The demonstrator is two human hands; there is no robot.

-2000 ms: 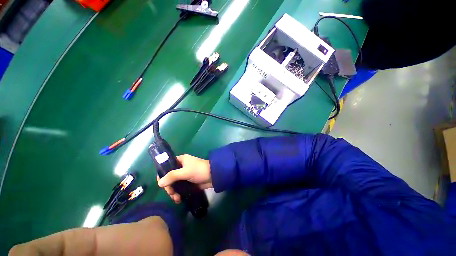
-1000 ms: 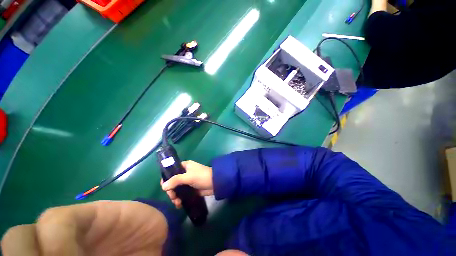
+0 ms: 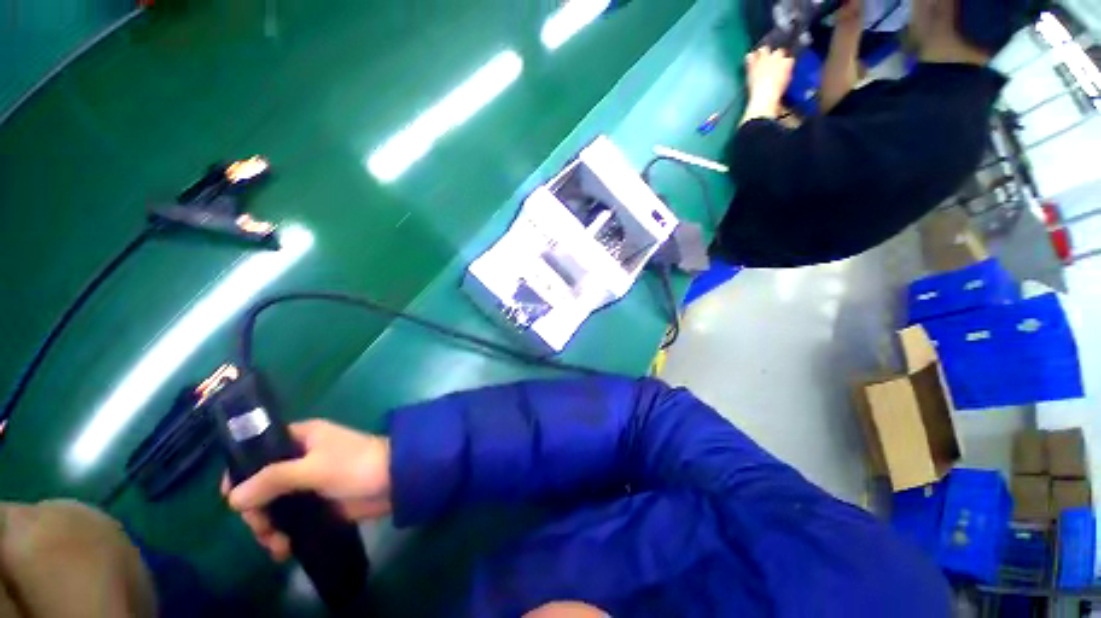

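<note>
My right hand (image 3: 316, 479) is shut around the thick black electric screwdriver (image 3: 285, 493), its cord looping from the upper end toward the right. My left hand (image 3: 70, 565) is large, blurred and cut off at the lower left corner; what its fingers do is not visible. A cable assembly (image 3: 165, 441) lies on the green surface just left of the screwdriver, partly hidden. Another cable assembly (image 3: 87, 290) lies further up, its branches with coppery ends under a flat grey piece (image 3: 215, 225). The white screw feeder (image 3: 568, 256) stands right of them, with screws in its compartment.
A person in black (image 3: 860, 163) works at the bench, upper right. A pale stick (image 3: 691, 158) and a dark grey block (image 3: 686, 246) lie by the feeder. Blue crates (image 3: 1008, 350) and an open carton (image 3: 908, 425) are on the floor at right. The cord crosses the green bench edge.
The view has swung right, showing the other person and the floor crates. The belt cables and feeder appear further left. My right hand still holds the screwdriver; my left hand is further out of frame.
</note>
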